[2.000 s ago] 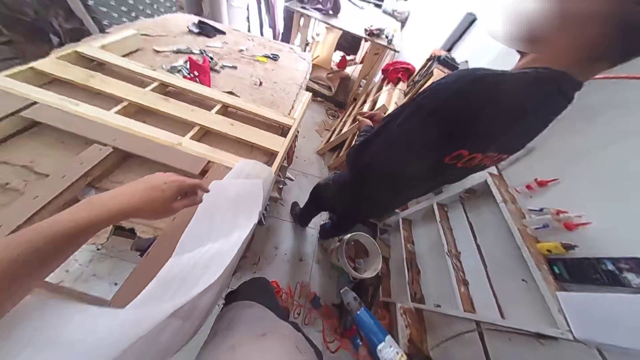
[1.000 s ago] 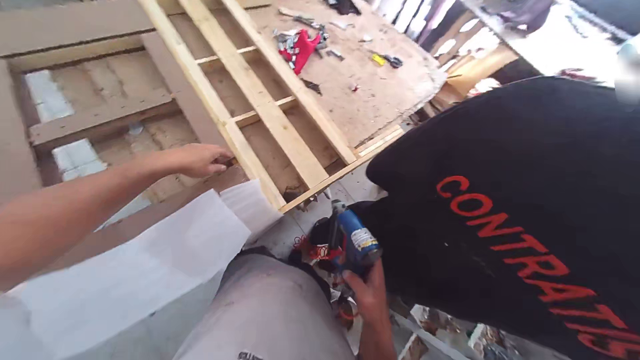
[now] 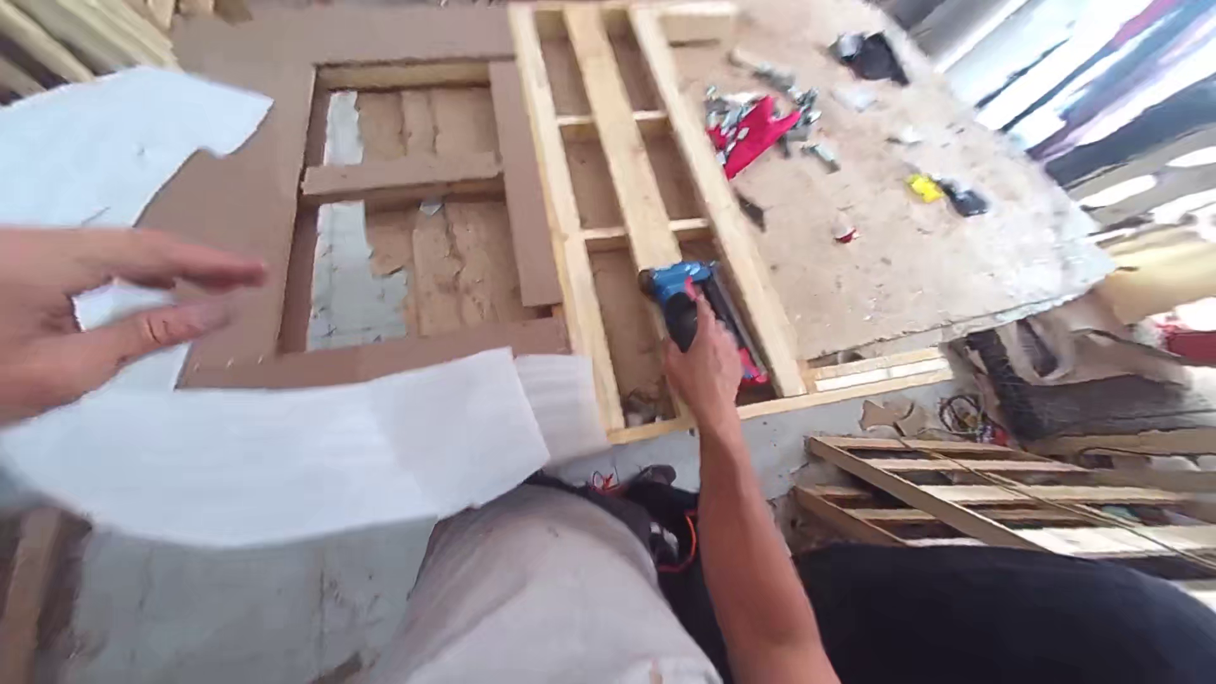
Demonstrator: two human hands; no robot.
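My right hand (image 3: 705,366) grips the black handle of a blue pneumatic stapler or nailer (image 3: 682,280), which lies over the slats of a pale wooden frame (image 3: 622,171). At the left, my left hand (image 3: 114,313) is spread, its fingers apart, over white sheet material (image 3: 285,456). That sheet hangs along the near edge of the brown-covered frame (image 3: 242,180), and another part of it lies at the upper left. Whether the left hand touches the sheet cannot be told. The pale frame lies against the right side of the brown one.
On the worktable (image 3: 855,275) lie a red cloth (image 3: 760,133) among metal pieces, and a yellow and black tool (image 3: 945,193). Slatted wooden frames (image 3: 997,494) stand at the lower right. A person in dark clothing (image 3: 997,617) is close on my right. An orange hose (image 3: 689,546) is near my legs.
My right hand has carried the blue tool from beside my legs up over the pale frame. My left hand has moved left, away from the frame's corner. The view has swung left.
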